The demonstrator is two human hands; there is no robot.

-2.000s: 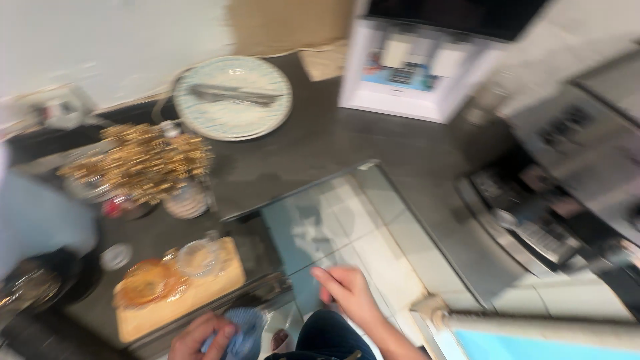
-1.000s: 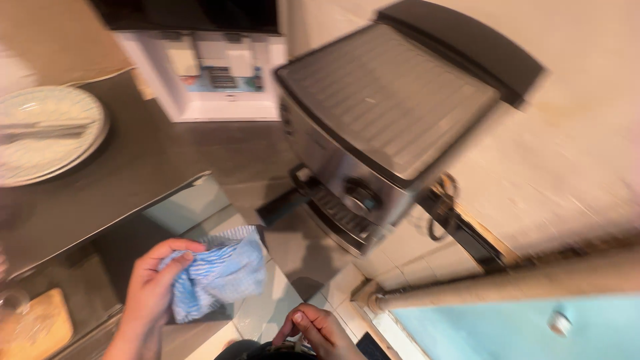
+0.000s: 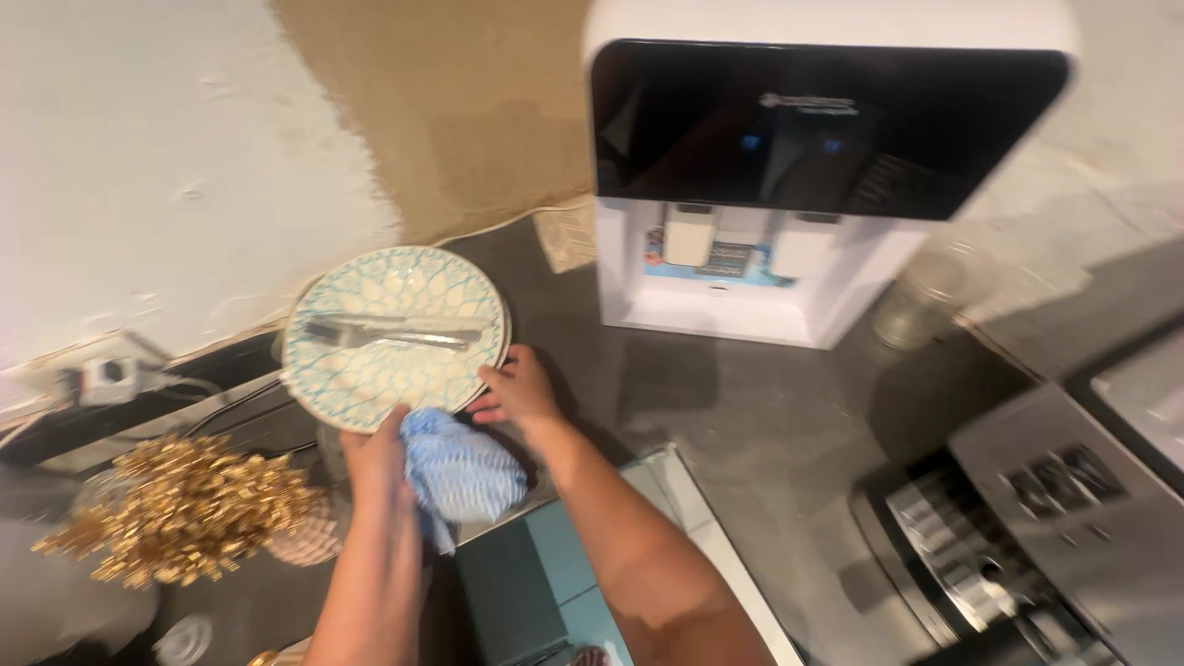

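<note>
Both my hands hold a stack of patterned plates (image 3: 398,388) by its near rim. On the top plate lie a fork (image 3: 388,338) and a knife (image 3: 416,323). My left hand (image 3: 375,458) grips the lower left edge and also has a blue and white striped cloth (image 3: 467,476) bunched against it. My right hand (image 3: 518,388) is at the lower right edge, its thumb on the rim and its other fingers partly hidden. Whether the plates touch the dark countertop (image 3: 749,416) I cannot tell.
A white and black water dispenser (image 3: 823,129) stands behind, with a glass jar (image 3: 925,296) beside it. A coffee machine (image 3: 1045,490) is at the right. Golden dried flowers (image 3: 199,509) and a plugged-in adapter (image 3: 111,379) are at the left.
The view has swung back left from the coffee machine. My left hand, with the cloth, and my right hand have moved to the plates and taken hold of them.
</note>
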